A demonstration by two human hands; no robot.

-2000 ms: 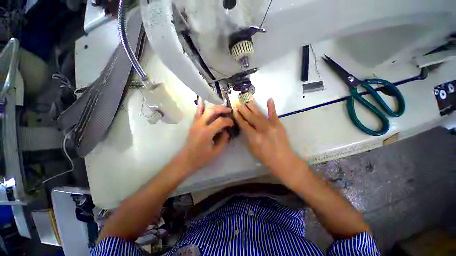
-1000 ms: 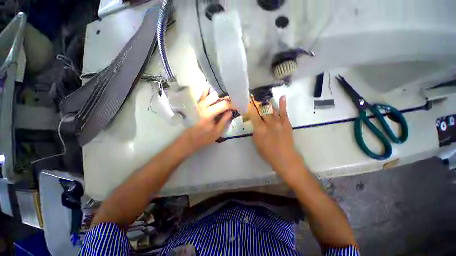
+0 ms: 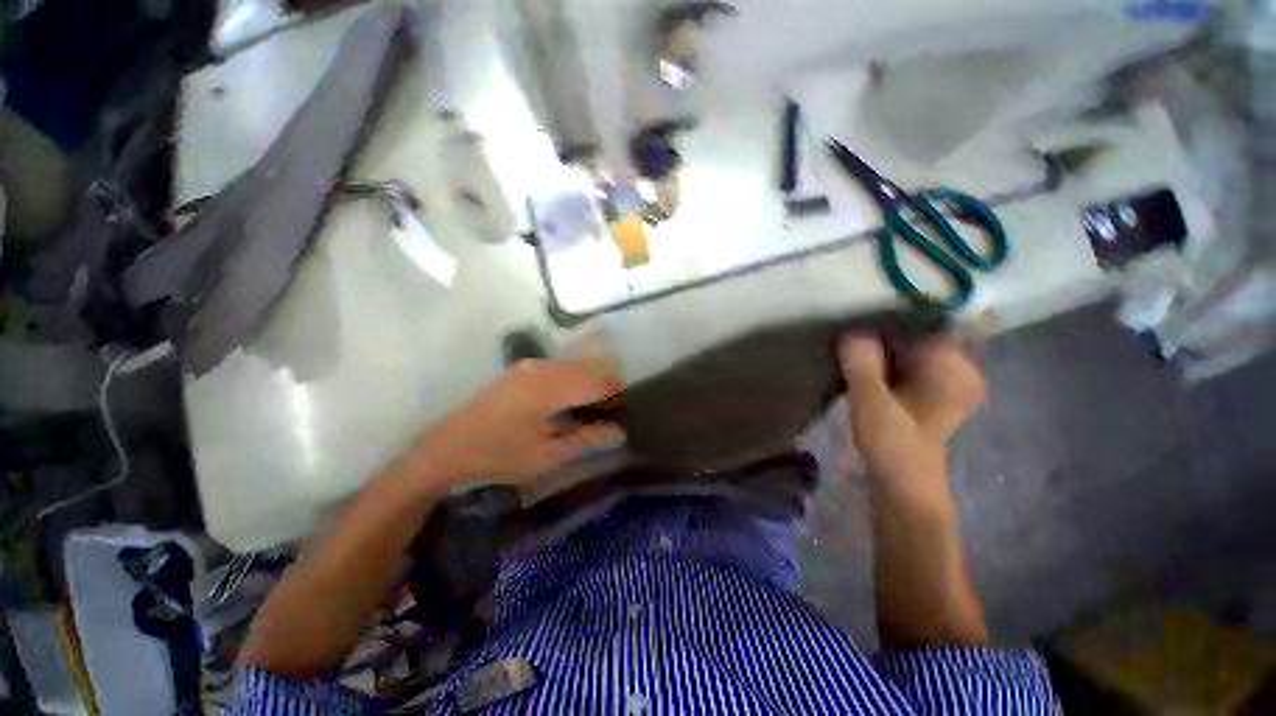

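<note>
A dark brown-grey fabric piece (image 3: 735,395) is stretched between my two bare hands at the table's front edge, above my lap. My left hand (image 3: 539,420) grips its left end. My right hand (image 3: 910,399) pinches its right end, with the thumb on top. The picture is blurred, so the fabric's layers cannot be told. The yellow-orange block (image 3: 631,239) beside the needle area of the sewing machine shows behind the fabric, with no hand at it.
Green-handled shears (image 3: 940,241) lie right of the needle area, beside a slim black bar (image 3: 791,146) and a small grey plate (image 3: 807,206). Grey cut strips (image 3: 266,203) lie on the table (image 3: 252,476) at the left. A white bin (image 3: 119,588) stands lower left.
Both hands have left the needle area and come down towards my lap, moving apart. The brown-grey fabric now shows stretched between them. The camera view has shifted.
</note>
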